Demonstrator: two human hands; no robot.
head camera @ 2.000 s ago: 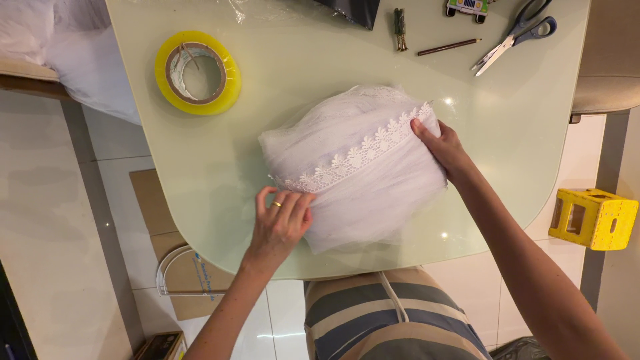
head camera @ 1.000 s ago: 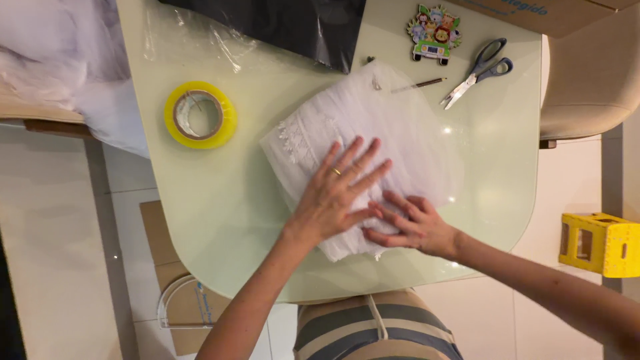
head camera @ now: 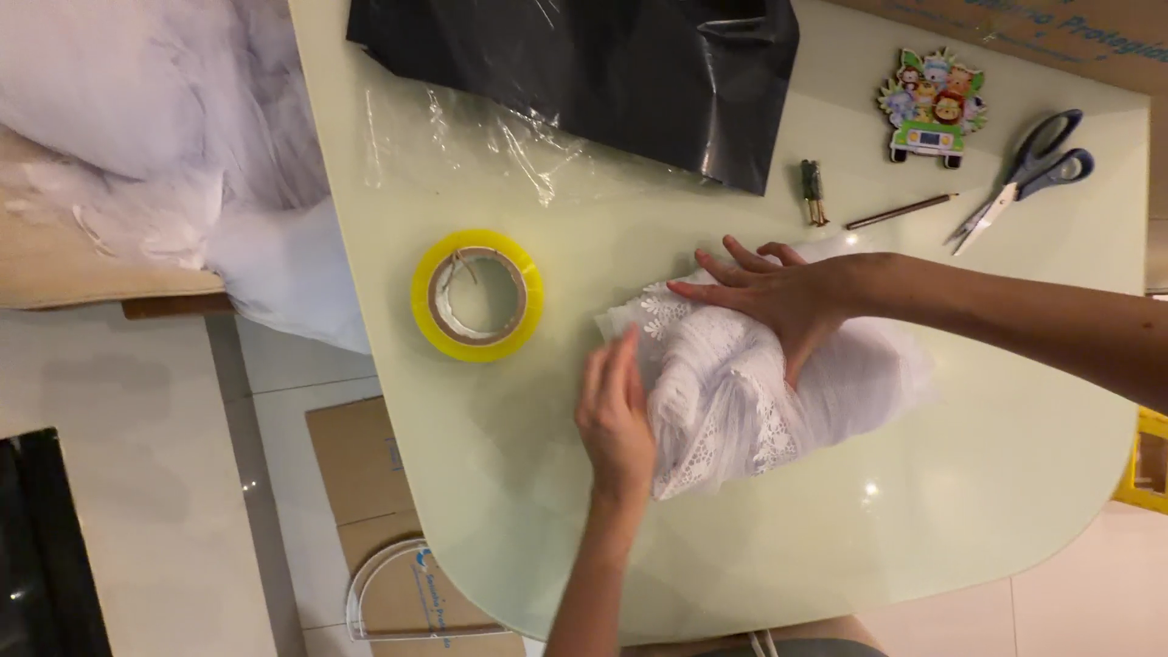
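Observation:
A bundle of white tulle with lace trim (head camera: 730,392) lies folded on the pale green glass table (head camera: 529,547). Its lace edges show at the front and at the upper left. My right hand (head camera: 776,292) presses flat on top of the fabric with its fingers spread. At the left edge of the bundle is my left hand (head camera: 616,415), slightly blurred, its fingers close together; whether it pinches any cloth is hard to see.
Left of the bundle lies a roll of clear yellow tape (head camera: 477,296). Behind are a black plastic bag (head camera: 620,82), small dark screws or plugs (head camera: 812,193), a pencil (head camera: 902,211), scissors (head camera: 1022,178) and an animal-car cutout (head camera: 933,109). More white tulle (head camera: 164,119) sits on a chair at left.
The tulle has been folded into a smaller, bunched bundle with lace now at the front. My right hand has moved onto its top and my left hand to its left edge. The view has shifted.

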